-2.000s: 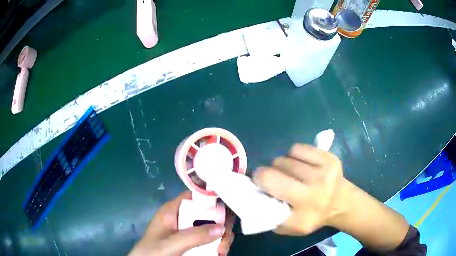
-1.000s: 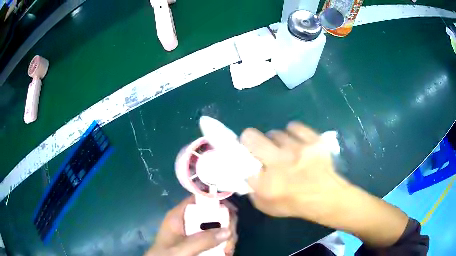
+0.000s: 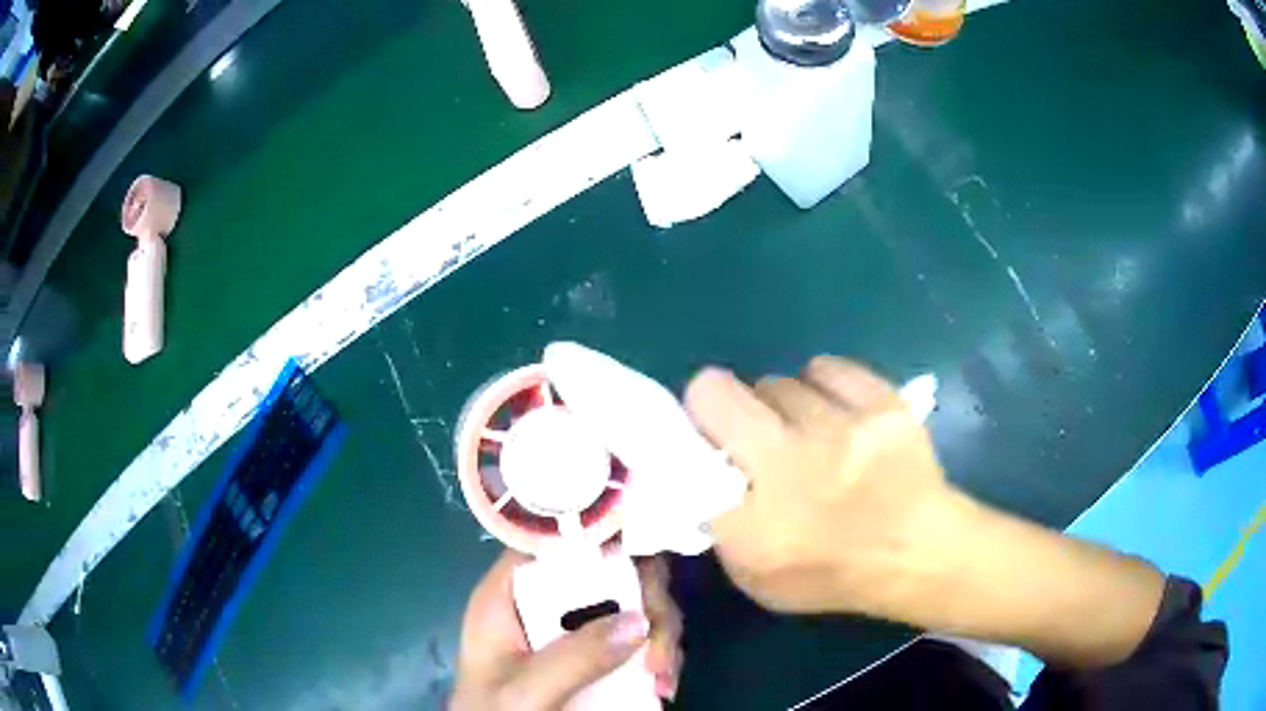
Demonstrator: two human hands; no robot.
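A pale pink handheld mini fan (image 3: 539, 461) is upright in front of me, its round head away from me, thick spokes and white centre cap facing up. My left hand (image 3: 562, 646) holds it by the handle, thumb just below the dark oval window. My right hand (image 3: 833, 486) holds a white wiping cloth (image 3: 646, 452), which lies against the right side of the fan ring and hides part of it. A white tip of cloth also sticks out past the right fingers.
A black strip with blue edges (image 3: 250, 521) lies at the left. A white dispenser bottle (image 3: 808, 125), folded white wipes (image 3: 687, 181) and an orange-bottomed bottle (image 3: 927, 21) stand at the back. More pink fans (image 3: 146, 271) lie on the conveyor beyond the white divider (image 3: 403, 271).
The cloth has gone from the centre cap to the ring's right side. The view has shifted, and the conveyor fans show farther right, with another one at the left edge.
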